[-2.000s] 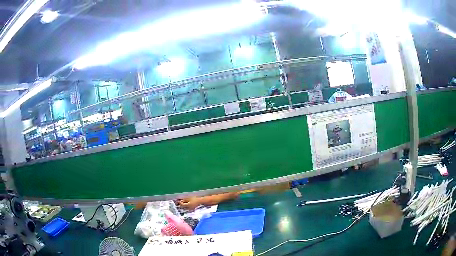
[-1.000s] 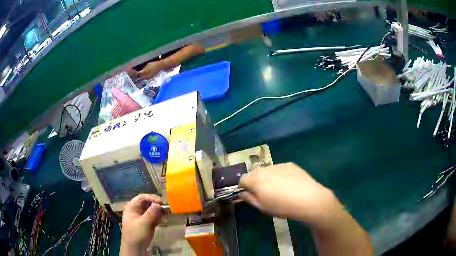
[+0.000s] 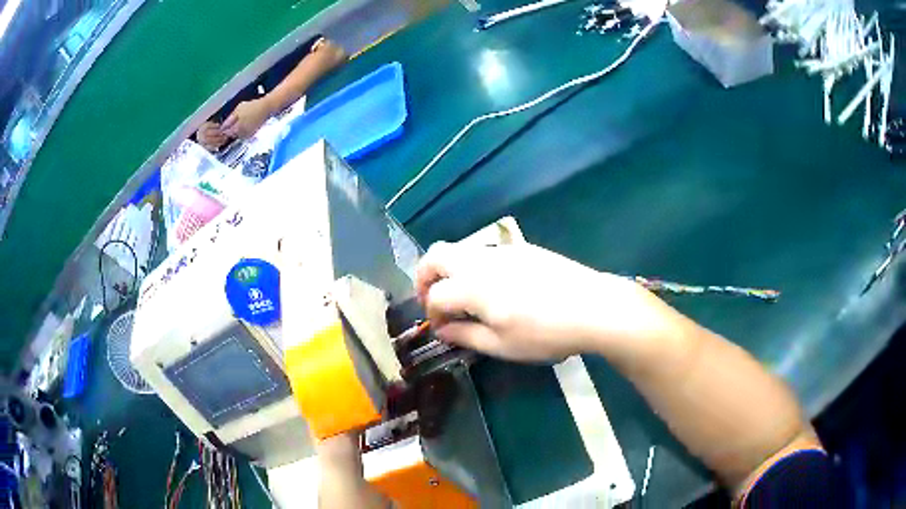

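The cream taping machine (image 3: 298, 209) has an orange upper arc (image 3: 333, 393) and an orange lower block (image 3: 422, 482) with a gap between them. My right hand (image 3: 497, 298) is right of the gap, its fingers closed on a thin wire bundle (image 3: 425, 346) at the winding head. Multicoloured wire ends (image 3: 710, 289) show beyond my right forearm. My left hand (image 3: 348, 472) is at the bottom, below the orange arc. Only its back or wrist shows; its fingers are hidden by the head, so its hold cannot be seen.
A cream base plate (image 3: 594, 427) with a cut-out lies under my right arm. Behind are a blue tray (image 3: 373, 109), a plastic bag and another person's hands (image 3: 238, 119). A white carton (image 3: 725, 45) and white sleeves are back right. Wires and a fan (image 3: 124, 353) are left.
The view has swung down from the divider to the machine, then tilted further. My left hand has moved from the front of the head to below the arc. Wire ends now show beyond my right forearm.
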